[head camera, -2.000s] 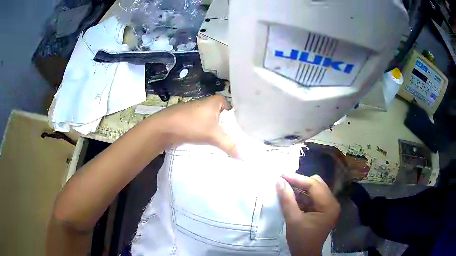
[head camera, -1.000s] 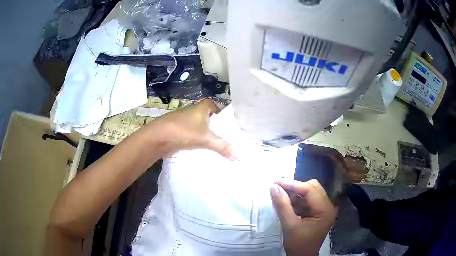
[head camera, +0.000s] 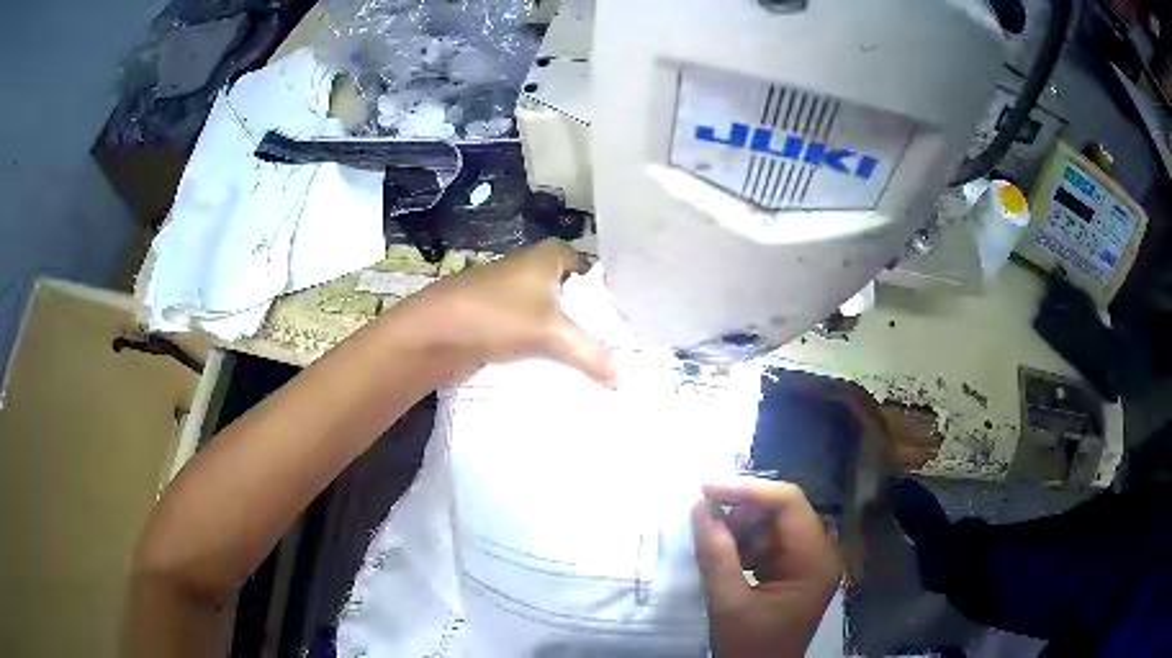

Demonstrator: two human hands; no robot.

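Note:
A white trouser panel (head camera: 553,566) with dark double stitch lines hangs from under the head of the cream JUKI machine (head camera: 720,257) down toward my lap. Glare washes out its upper part and hides the needle area. My left hand (head camera: 533,315) lies on the panel's upper left, thumb on the cloth, fingers partly hidden behind the cloth and machine head. My right hand (head camera: 765,553) pinches the panel's right edge between thumb and finger, below the head.
White cloth pieces (head camera: 231,244) lie at the table's left, beside a clear plastic bag (head camera: 424,64) and a black bracket (head camera: 360,152). A cream bin (head camera: 77,437) stands at left. A thread cone (head camera: 1000,225) and control panel (head camera: 1086,219) are at right. A person's dark sleeve (head camera: 1041,553) is at lower right.
My right hand has moved slightly down and left with the panel's edge. My left hand stays on the cloth, with small shifts. The view has shifted slightly.

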